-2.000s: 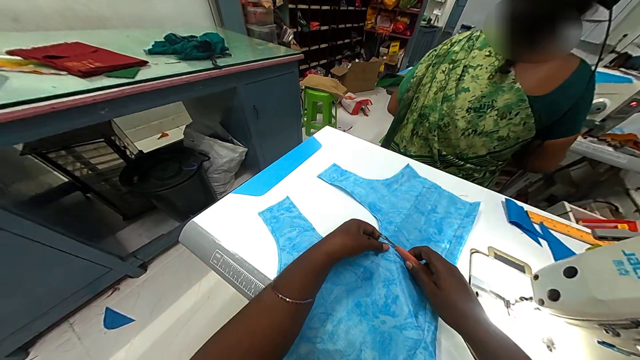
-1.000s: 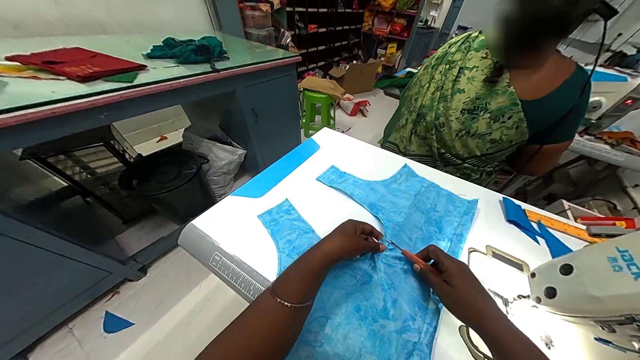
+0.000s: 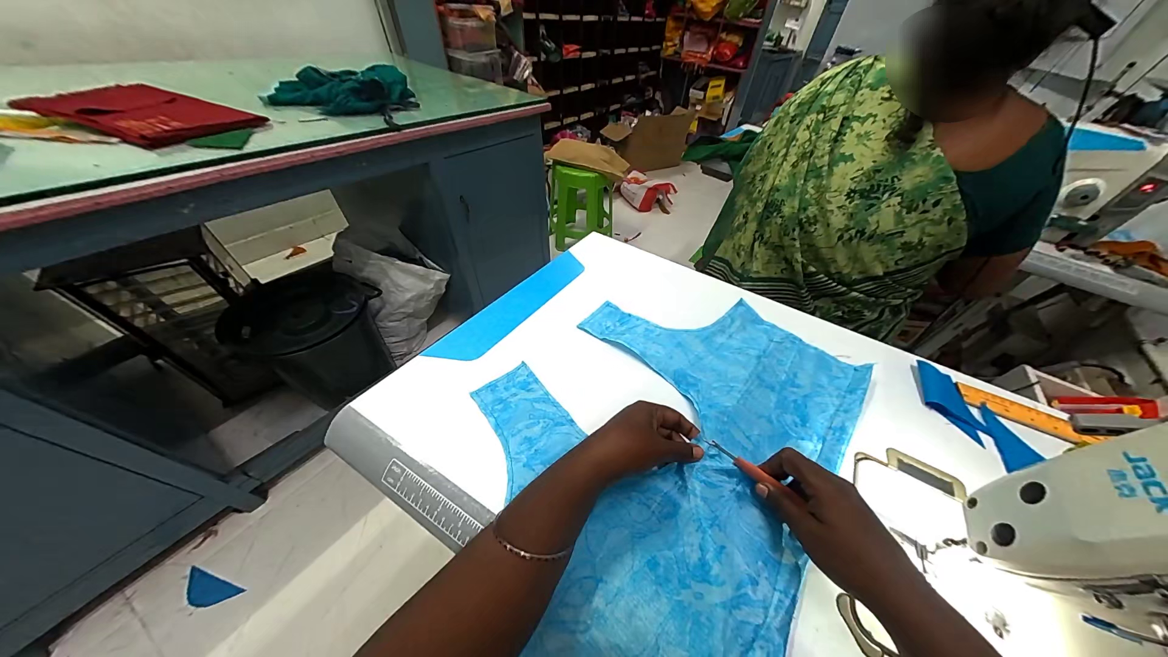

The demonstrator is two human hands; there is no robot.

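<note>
A light blue patterned garment piece (image 3: 757, 383) lies spread over the white sewing table. Near its middle, at the curved edge, my left hand (image 3: 646, 440) pinches a small bit of the cloth between thumb and fingers. My right hand (image 3: 808, 497) grips the orange handle of a seam ripper (image 3: 754, 472), whose metal tip points left and touches the cloth beside my left fingertips. Whether the tip is under a thread is too small to tell. The head of a white Jack sewing machine (image 3: 1077, 511) stands at the lower right.
Blue scraps (image 3: 949, 400), an orange ruler (image 3: 1022, 412) and a red cutter (image 3: 1104, 406) lie beyond the machine. A ruler scale (image 3: 438, 502) marks the table's left edge. A person in green (image 3: 849, 192) sits close behind the table. A glass-topped counter (image 3: 274, 146) holds folded red cloth.
</note>
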